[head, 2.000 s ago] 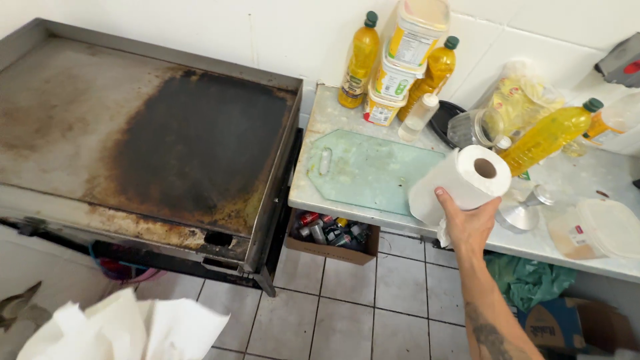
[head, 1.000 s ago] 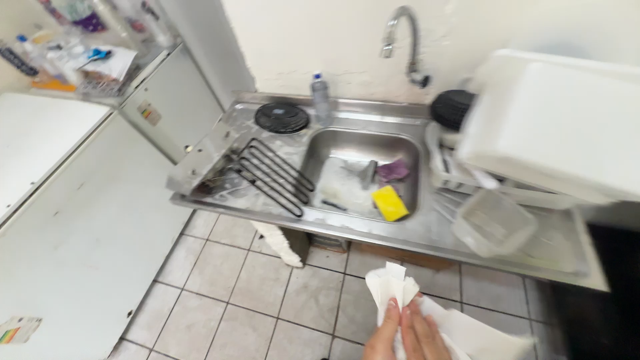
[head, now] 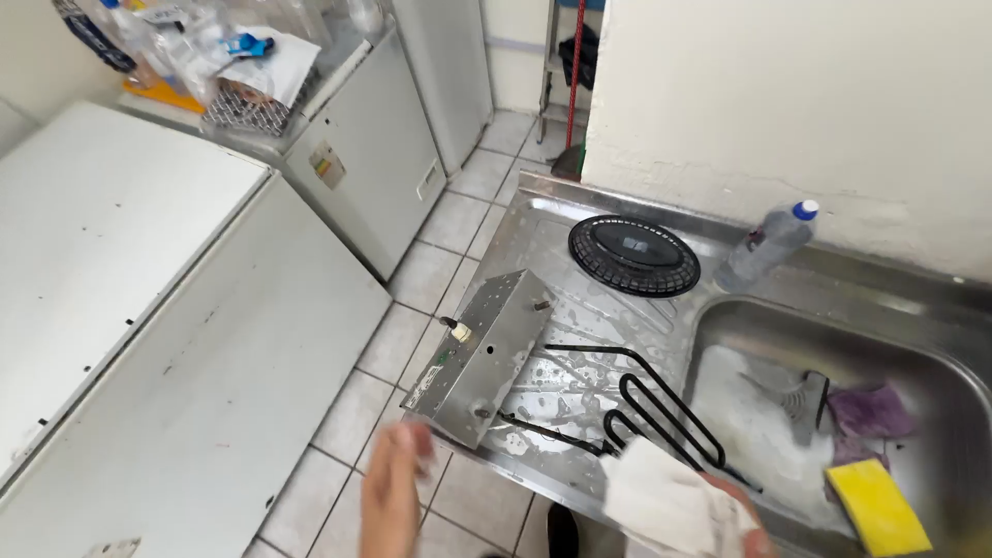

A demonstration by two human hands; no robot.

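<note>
My right hand (head: 740, 511) holds a wad of white paper towel (head: 670, 500) over the front edge of the sink counter. My left hand (head: 397, 473), blurred and holding nothing, hangs just off the counter's front left corner. Near it lies a metal box (head: 496, 360) with a cable fitting on its side. A black looped heating element (head: 659, 395) extends from the box across the wet drainboard; the paper towel overlaps its near end.
A black plastic basket (head: 635, 256) and a clear bottle (head: 767, 244) stand behind. The steel sink (head: 721, 403) holds a yellow sponge (head: 880, 508) and a purple cloth (head: 872, 411). White chest freezers (head: 325, 372) are at left.
The view has swung from the griddle and counter to the sink. The paper towel roll is out of view. My hands, together on the paper a second ago, are now apart.
</note>
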